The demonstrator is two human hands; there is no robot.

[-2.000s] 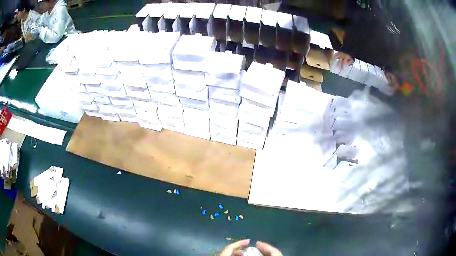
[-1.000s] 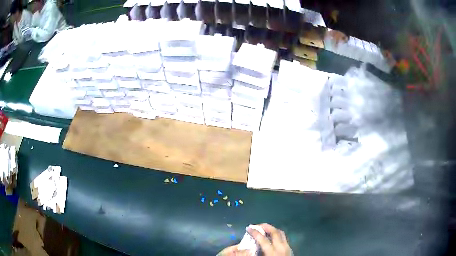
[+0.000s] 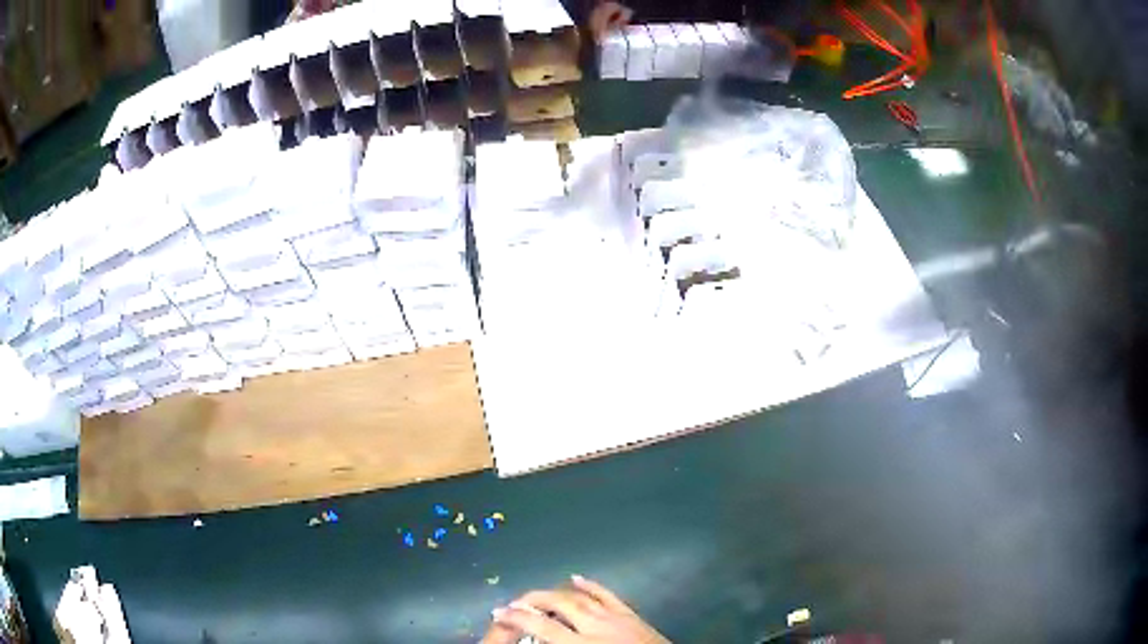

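My right hand (image 3: pixel 589 613) is at the bottom edge, fingers bent over a small white item. My left hand (image 3: pixel 500 630) is cut off by the bottom edge and touches it from the left. Only a sliver of the item shows; the fingers hide the rest. Open folding cartons (image 3: pixel 686 264) stand in a short row on the white board (image 3: pixel 592 377), beyond my hands.
Closed white cartons (image 3: pixel 258 271) are stacked at left behind a brown board (image 3: pixel 290 428). Blue and yellow bits (image 3: pixel 441 533) lie on the green bench (image 3: pixel 315 579). Clear film (image 3: pixel 806 164) lies on the white board. Carton blanks (image 3: pixel 91 614) lie lower left. Another person's hand (image 3: pixel 608 18) shows at top.
The view has turned right, so the stacks and boards sit further left. My right hand now covers most of the white item that showed between my hands.
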